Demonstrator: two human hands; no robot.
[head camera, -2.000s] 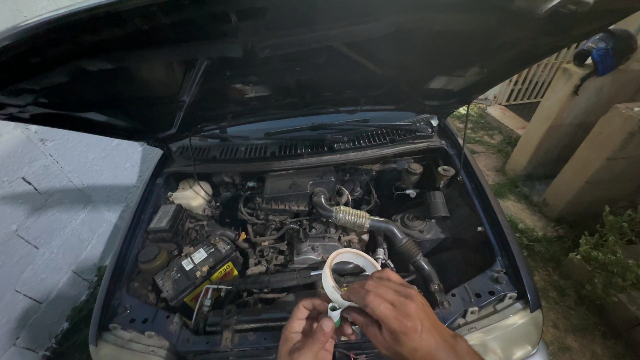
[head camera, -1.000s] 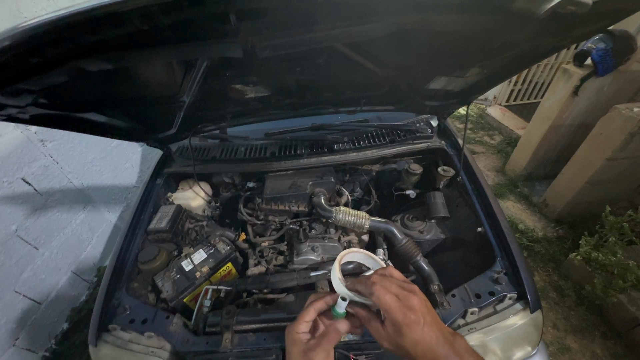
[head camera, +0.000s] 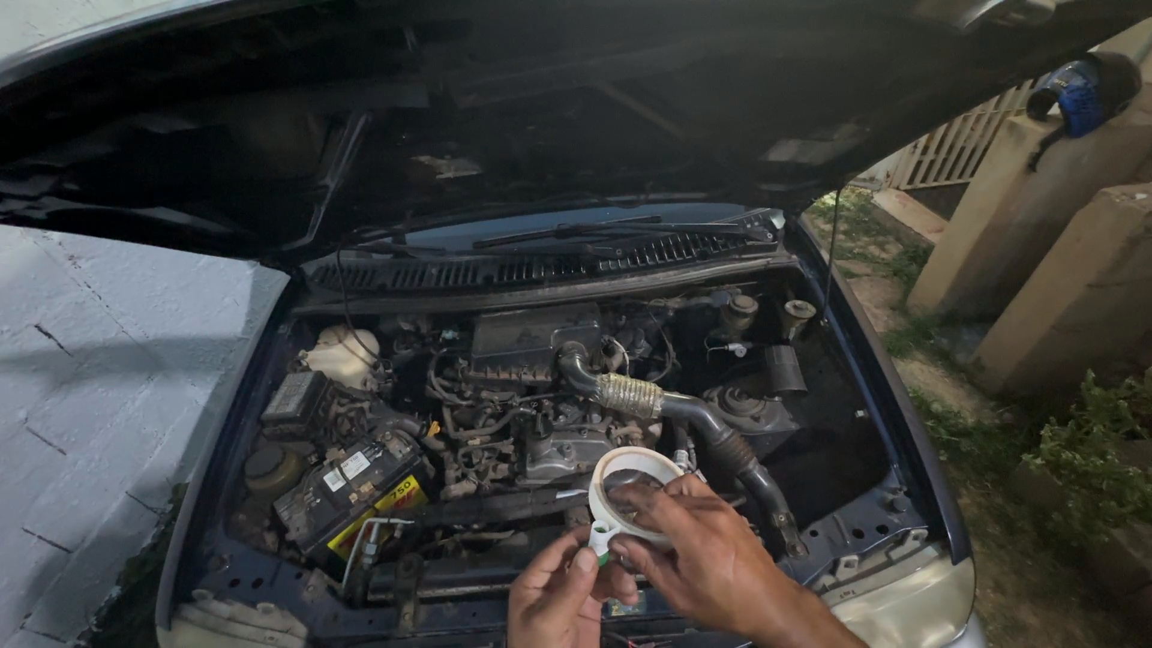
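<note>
Above the front edge of a car's engine bay, my left hand (head camera: 562, 585) pinches a small green-and-white cylindrical piece (head camera: 600, 540) between thumb and fingers. A white ring (head camera: 601, 481), like a roll of tape, is gripped by my right hand (head camera: 693, 549), with fingers inside and over its right side. The ring's lower left edge meets the small piece, and both hands are close together. Behind them lie the engine (head camera: 562, 450) and a dark intake hose (head camera: 688, 409) with a wrapped, yellowish section.
The raised hood (head camera: 540, 108) hangs overhead. A battery (head camera: 355, 490) sits at the left of the bay, near a white reservoir (head camera: 342, 358). Headlights (head camera: 909, 598) flank the front edge. A pale wall (head camera: 108, 387) stands left; concrete pillars (head camera: 1071, 288) and plants (head camera: 1093, 450) stand right.
The white ring has tilted in my right hand, and its opening faces the camera more than one second ago. Both hands stay in about the same place.
</note>
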